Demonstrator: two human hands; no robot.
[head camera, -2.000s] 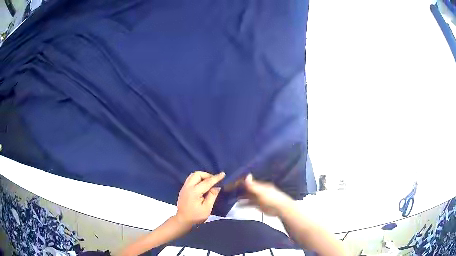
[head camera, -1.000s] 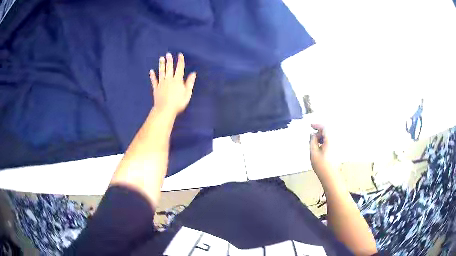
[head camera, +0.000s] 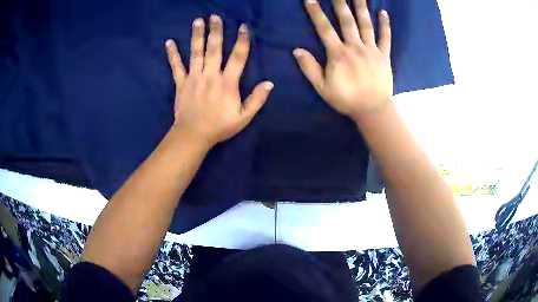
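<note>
The navy fabric ply (head camera: 118, 71) covers the left and middle of the view, with a corner reaching out at the upper right and a flap hanging past the lay at the lower left. A darker layered piece, the fabric lay (head camera: 312, 165), shows below it. My left hand (head camera: 209, 97) lies flat on the cloth, fingers spread, holding nothing. My right hand (head camera: 354, 68) lies flat on the cloth to the right, fingers spread and empty, with the tip of one finger near the top edge of the picture.
The white table (head camera: 318, 227) shows along the near edge and at the right. Blue-handled scissors (head camera: 508, 213) lie at the right near the table edge. A yellowish patch (head camera: 475, 180) lies beside my right forearm. Dark and white fabric scraps (head camera: 501, 259) heap on the floor.
My right hand has moved from above the bare table onto the cloth. My left hand stays spread on the cloth. The ply is folded back from the near right corner it covered earlier.
</note>
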